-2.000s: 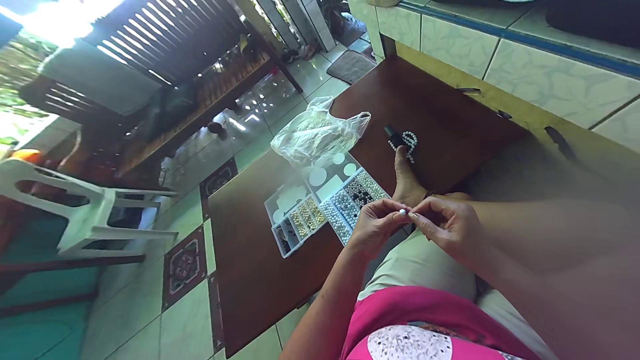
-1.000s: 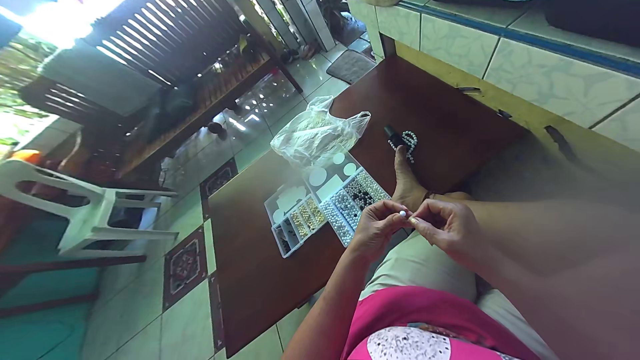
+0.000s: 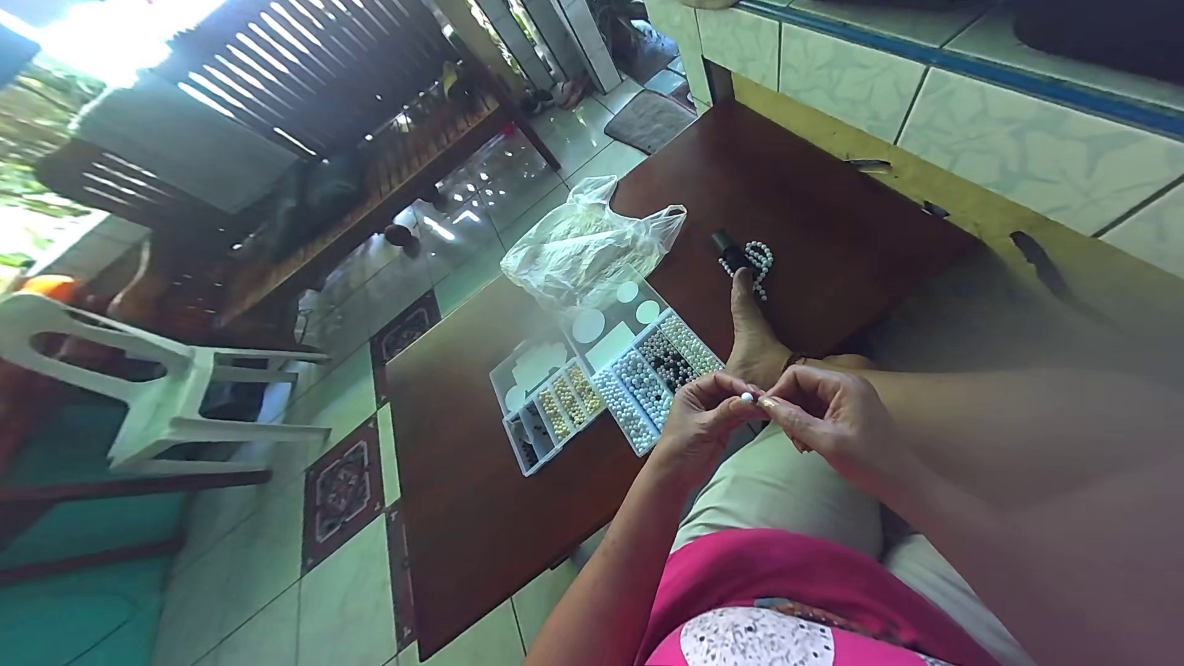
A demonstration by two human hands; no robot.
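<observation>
My left hand (image 3: pixel 705 418) pinches a small white bead (image 3: pixel 746 397) between thumb and fingertips, above my lap. Touching or almost touching it, my right hand (image 3: pixel 826 412) has its thumb and forefinger closed at the bead's side; any thread there is too fine to make out. Just beyond my left hand lies an open plastic compartment box (image 3: pixel 638 446) of white, grey and black beads. A smaller open box (image 3: pixel 529 470) with cream, yellowish and dark beads sits to its left. A string of pearl-like beads (image 3: pixel 760 257) loops beside a small dark bottle (image 3: pixel 728 248) near my bare foot.
Both boxes rest on a brown wooden table (image 3: pixel 481 555). A translucent plastic bag (image 3: pixel 592 242) lies behind them. A white plastic chair (image 3: pixel 157 398) stands on the tiled floor at left, a slatted wooden bench (image 3: pixel 370 203) farther back. A tiled ledge (image 3: pixel 832 74) runs along the upper right.
</observation>
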